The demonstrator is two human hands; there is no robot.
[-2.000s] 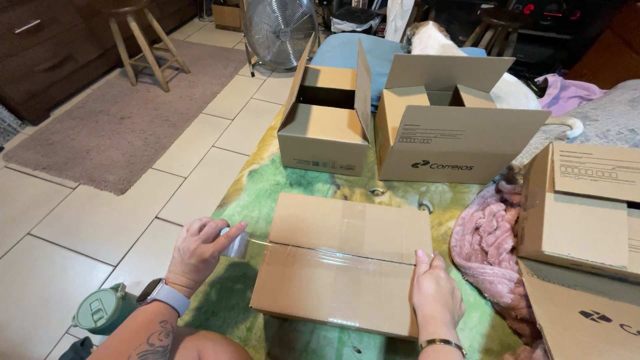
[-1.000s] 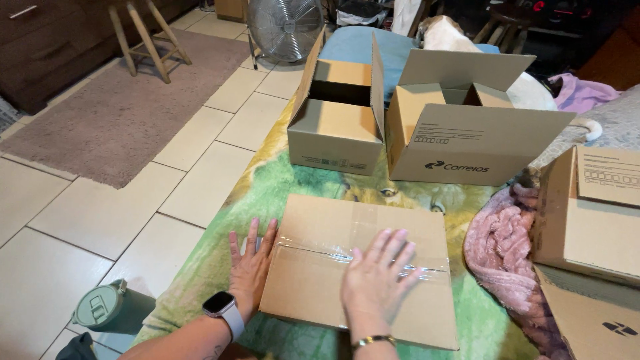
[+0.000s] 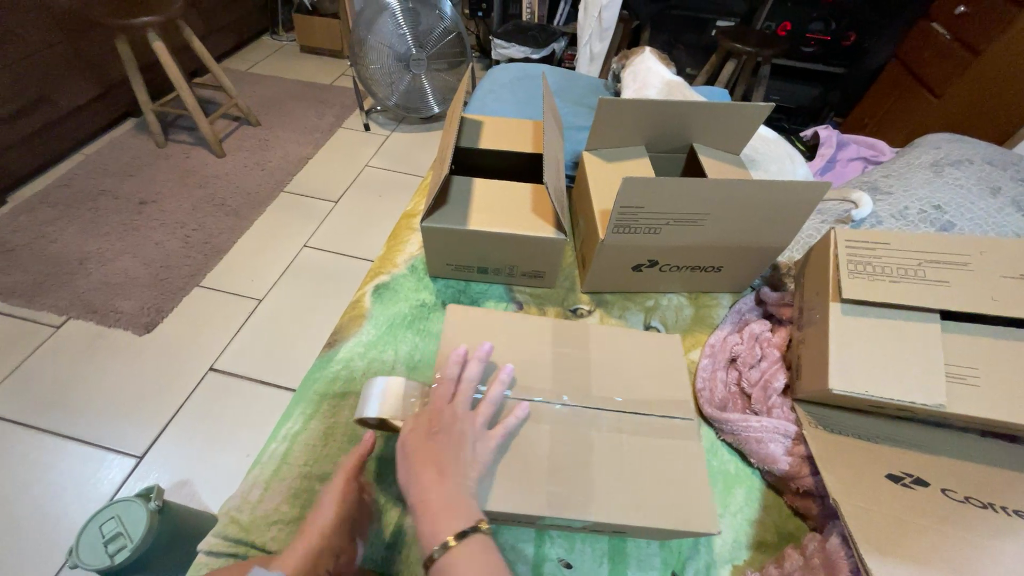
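Observation:
A closed cardboard box [image 3: 592, 464] lies on the green patterned blanket, with clear tape along its top seam. My right hand [image 3: 460, 428] rests flat on the box's left end, fingers spread over the seam. A roll of clear packing tape [image 3: 380, 402] hangs at the box's left edge, its strip running to the box. My left hand [image 3: 344, 496], partly blurred, is just below the roll, and no clear hold on it shows; its far side is hidden.
Two open cardboard boxes [image 3: 496, 252] [image 3: 704, 240] stand behind. More boxes [image 3: 888, 352] are at the right by a pink plush blanket [image 3: 744, 384]. A green lidded tumbler [image 3: 116, 532] is at lower left. A white and brown animal [image 3: 652, 72] lies at the back.
My right hand has moved left across the box top to its left end. My left hand has left the box's left side and is now lower, near the tape roll.

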